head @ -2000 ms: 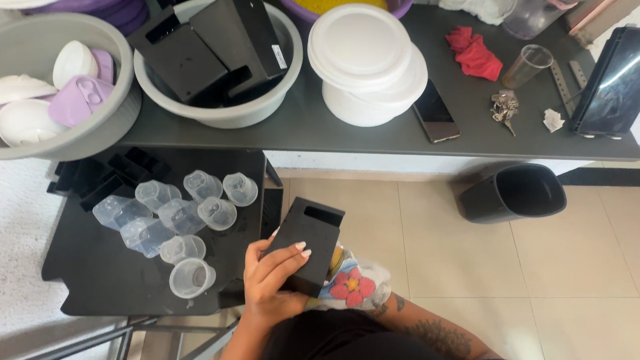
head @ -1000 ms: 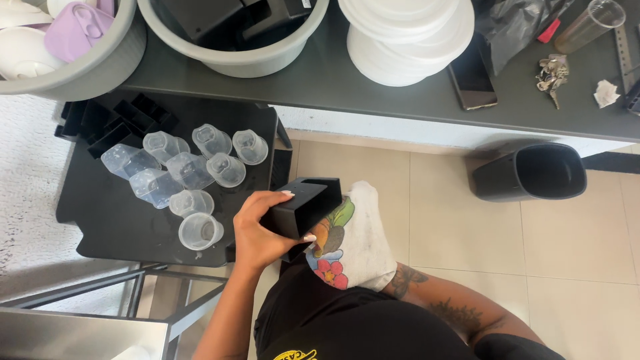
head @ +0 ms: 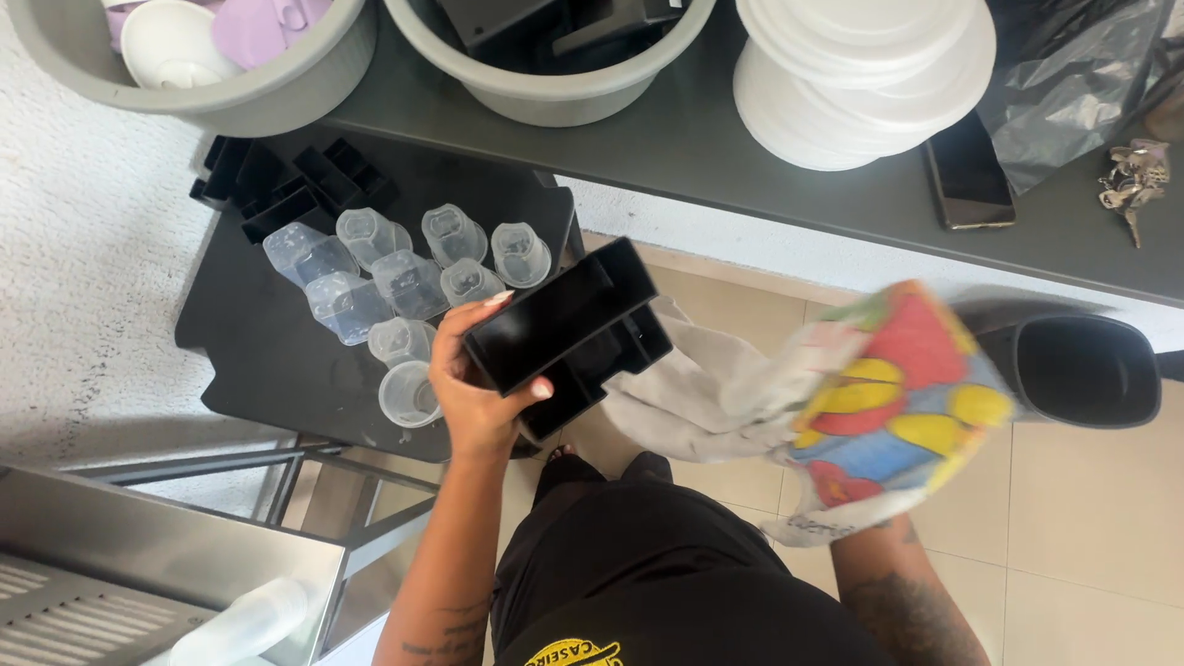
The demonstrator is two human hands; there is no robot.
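Note:
My left hand (head: 486,388) grips a black plastic compartment holder (head: 564,324) by its lower left end, its hollow compartments facing up. To its right, a white cloth with a colourful print (head: 888,407) hangs spread out and blurred over my right hand, which it hides; only the forearm shows below it. Several clear plastic cups (head: 402,282) stand on the black side table (head: 268,361) left of the holder. Smaller black plastic holders (head: 296,185) lie behind the cups.
Along the dark counter (head: 666,199) are a grey basin of white and lilac items (head: 268,97), a grey basin of black holders (head: 555,92), stacked white lids (head: 860,83), a phone (head: 971,176) and keys (head: 1133,185). A black bin (head: 1087,370) stands on the floor. A metal appliance (head: 166,564) is at lower left.
The holder has turned in my left hand, so that its compartments now show. The printed cloth has moved out to the right of the holder and is spread wider.

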